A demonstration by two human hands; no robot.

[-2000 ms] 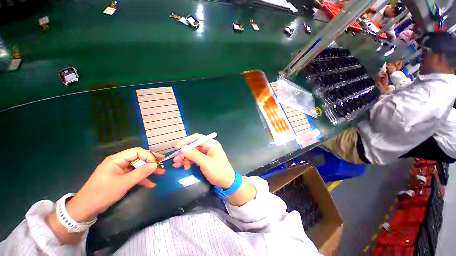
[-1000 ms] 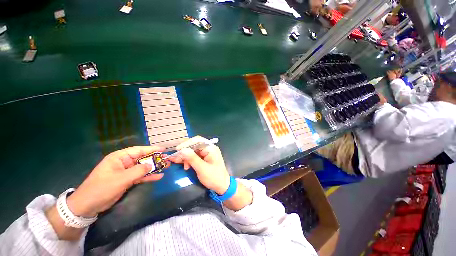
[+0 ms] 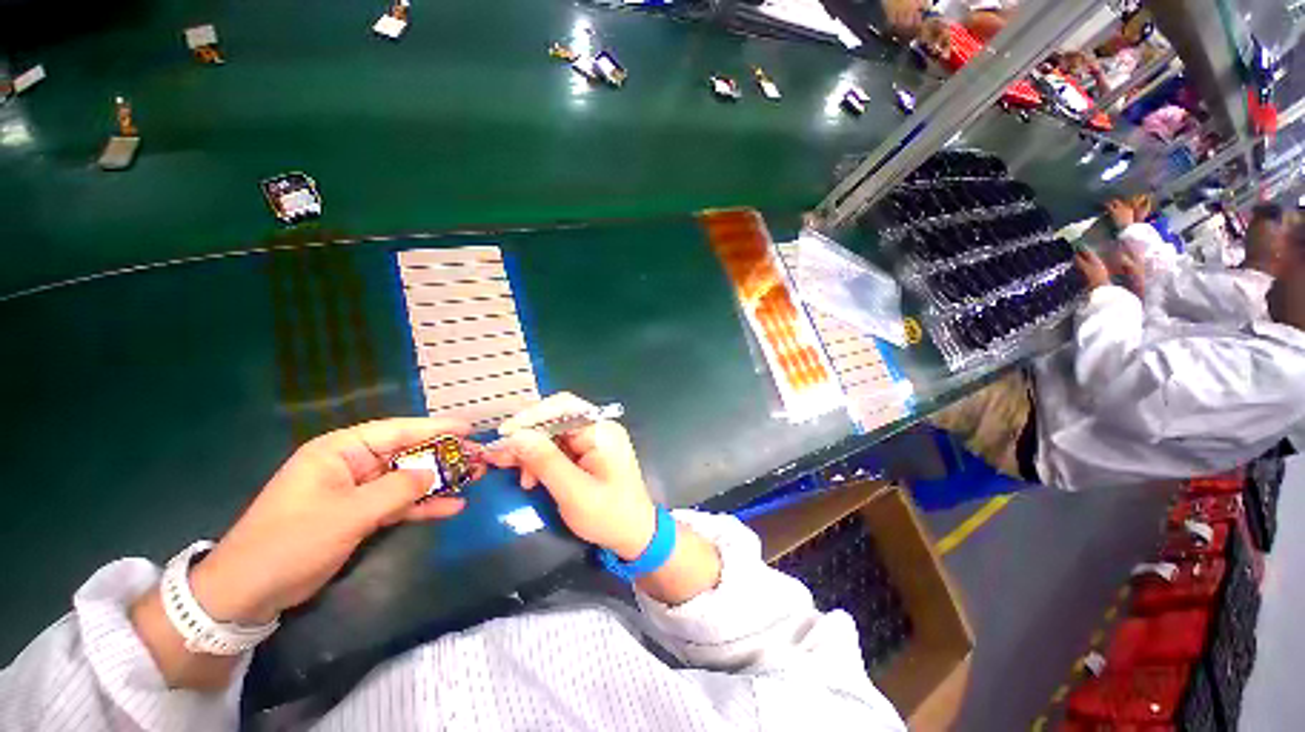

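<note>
My left hand point(image 3: 336, 493) holds a small electronic module point(image 3: 434, 465) between thumb and fingers, its white face and gold parts turned up. My right hand point(image 3: 587, 479) grips a slim white-silver pen-shaped tool point(image 3: 580, 418). The tool's tip end is at the module's right side, partly hidden by my fingers. Just beyond my hands lies a beige-pink die-cut adhesive sheet point(image 3: 465, 332) with dark crosswise lines, on a shiny blue liner point(image 3: 487, 512).
A glossy orange sheet point(image 3: 773, 312), a clear plastic bag point(image 3: 850, 286) and a second beige sheet point(image 3: 867, 375) lie right. Beyond is a black tray point(image 3: 985, 258) near another worker point(image 3: 1174, 379). Modules point(image 3: 292, 198) lie on the green conveyor point(image 3: 429, 143). An open cardboard box point(image 3: 937, 629) stands below right.
The module in my left hand has turned to show its face and gold parts. The conveyor modules have shifted right. The neighbouring worker has leaned away and their hands have moved.
</note>
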